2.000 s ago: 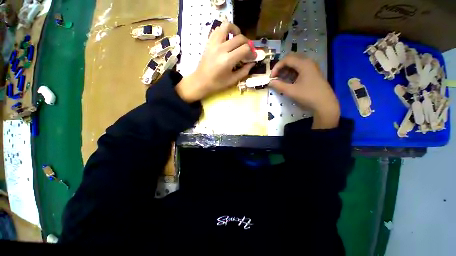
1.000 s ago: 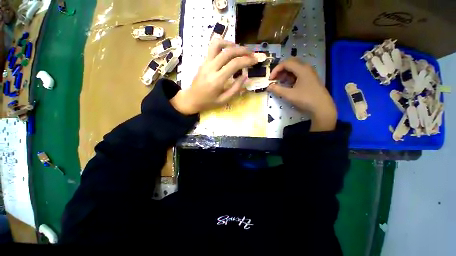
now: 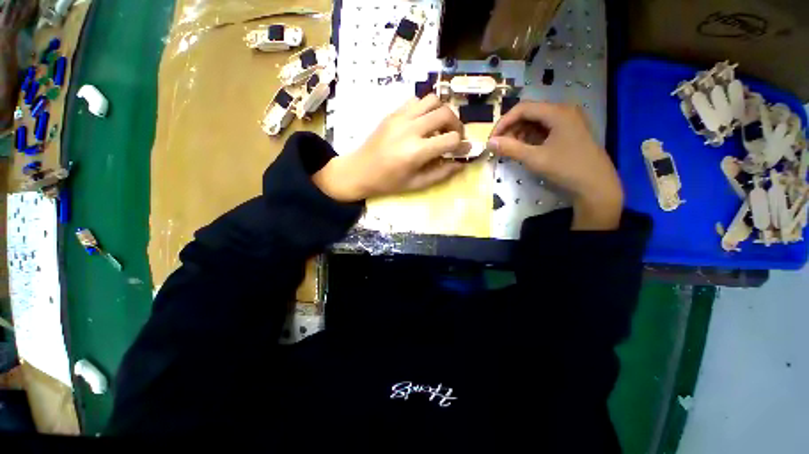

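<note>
My left hand (image 3: 397, 152) and my right hand (image 3: 559, 151) hold a small beige plastic part (image 3: 472, 149) between their fingertips, just above the yellow sheet (image 3: 435, 206). The fingers hide much of this part. Another beige part (image 3: 473, 85) lies crosswise at the fixture (image 3: 486, 67), a little beyond the fingertips. A black square (image 3: 477, 113) shows between the two parts. A further beige part with a black square (image 3: 404, 41) lies on the perforated metal plate (image 3: 365, 66), beyond my left hand.
Several beige parts (image 3: 309, 66) lie on the flattened cardboard (image 3: 204, 133) at left. The blue tray (image 3: 652, 238) at right holds many more. A taped cardboard box (image 3: 523, 22) stands behind the fixture. White shells (image 3: 92, 100) and blue cylinders (image 3: 40, 121) lie at far left.
The held part has come nearer my body, apart from the part at the fixture, which is now uncovered. My left hand has drawn back from the fixture. The whole view has shifted slightly.
</note>
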